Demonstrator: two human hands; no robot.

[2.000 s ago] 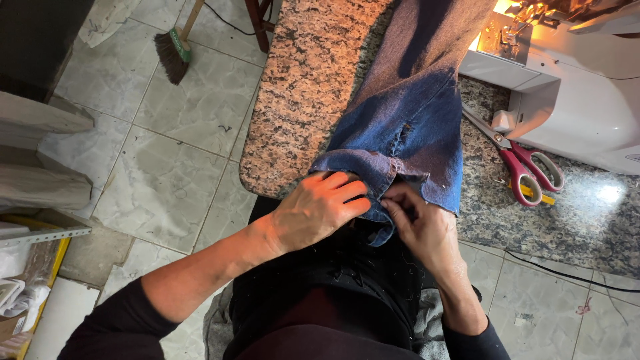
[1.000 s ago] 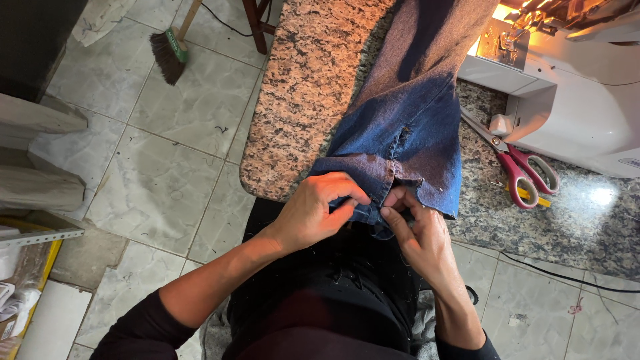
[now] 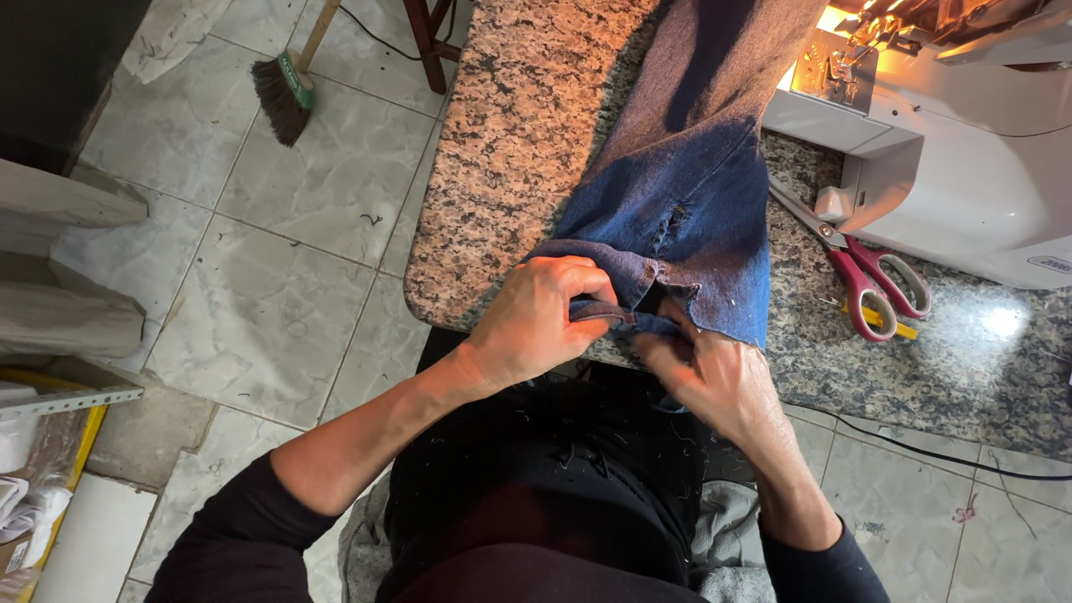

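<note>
A blue denim garment leg lies over the granite tabletop, its cut, frayed end towards me. A short ragged opening shows along its seam. My left hand pinches a narrow folded strip of the denim hem between thumb and fingers, left of the leg's end. My right hand is at the cut edge, some fingers partly hidden inside the denim; its thumb is blurred, so its hold is unclear. Scissors with red handles lie right of the denim.
A white sewing machine with its lamp lit stands at the right on the granite tabletop. A yellow object lies under the scissors. A broom and a wooden stool leg are beyond the left edge; a black cable runs at lower right.
My hands have moved apart at the hem, and a narrow strip now shows between them. The garment leg and scissors have stayed in place.
</note>
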